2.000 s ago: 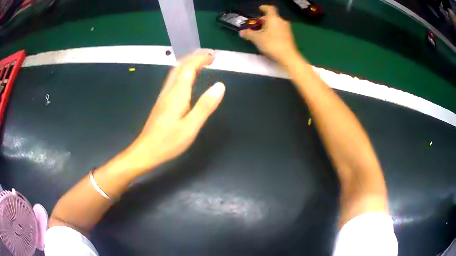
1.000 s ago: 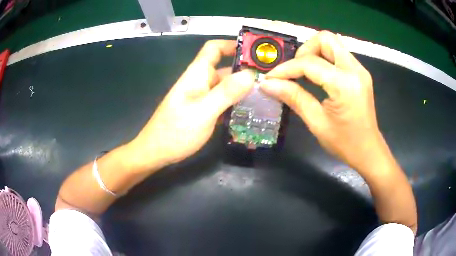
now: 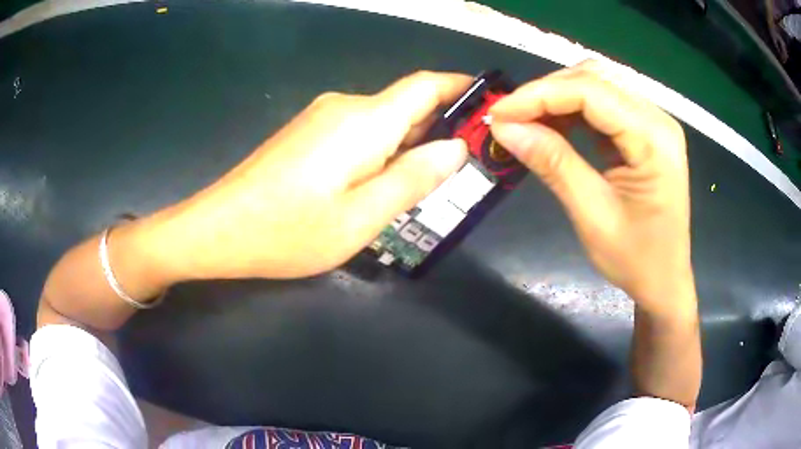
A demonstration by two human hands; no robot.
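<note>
An open black phone unit [image 3: 452, 206] is held tilted above the bench, its red end up and to the right. My left hand [image 3: 351, 175] grips it along its left side, thumb by the red speaker holder [image 3: 475, 128]. The round loudspeaker [image 3: 499, 151] is partly hidden by my right fingers. Silver-white metal covers [image 3: 455, 200] and a green circuit board [image 3: 406, 249] fill the other end. My right hand [image 3: 606, 167] pinches a tiny whitish piece [image 3: 489, 119] at the red part between thumb and forefinger; what it is cannot be told.
The dark green bench [image 3: 492, 351] lies below, with small yellow flecks. A white edge rail [image 3: 650, 96] curves along the back, with the green conveyor [image 3: 597, 26] beyond and a small dark item [image 3: 773, 133] at right. A pink fan [image 3: 7, 338] is cut off at left. A grey sleeve [image 3: 755, 403] shows at lower right.
The phone was taken from the conveyor with my right hand, then held upright in both hands. Now it is tilted to the right, and my right fingers have moved onto its red end.
</note>
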